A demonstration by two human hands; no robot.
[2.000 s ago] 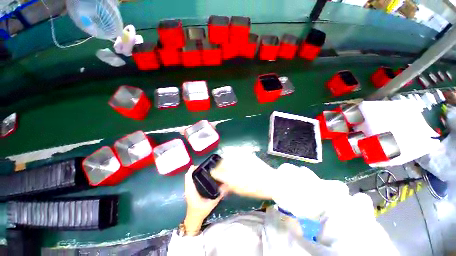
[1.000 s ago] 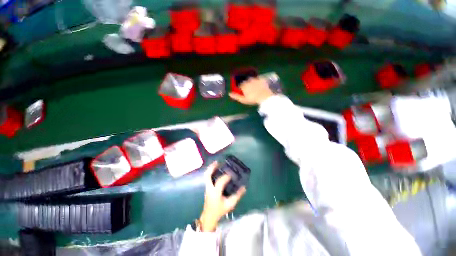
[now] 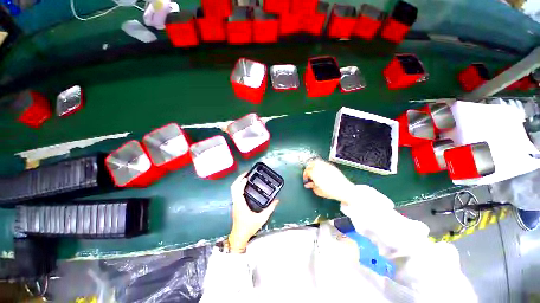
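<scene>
My left hand point(image 3: 248, 212) holds a black insert point(image 3: 263, 187) over the near worktop. The insert is tilted, with its long slots facing up. My right hand point(image 3: 327, 180) is to the right of the insert, low over the worktop, with its fingers bent together. Whether it pinches a small part cannot be made out. The parts tray point(image 3: 366, 141), white-rimmed and full of small dark parts, lies beyond my right hand. On the belt, a red tin point(image 3: 321, 86) with black inside stands between two silver tin lids point(image 3: 285, 77).
Open red tins point(image 3: 167, 145) stand left of the insert. Stacked black inserts point(image 3: 77, 219) lie at left. More red tins point(image 3: 240, 29) cluster at the far side. Red tins point(image 3: 417, 127) stand beside a white sheet point(image 3: 494, 139) at right. A pale plush figure point(image 3: 158, 13) is at upper left.
My right hand has come back from the black-filled tin on the belt to the near worktop. Belt tins and lids have shifted right. My left hand has turned the insert so its slots show.
</scene>
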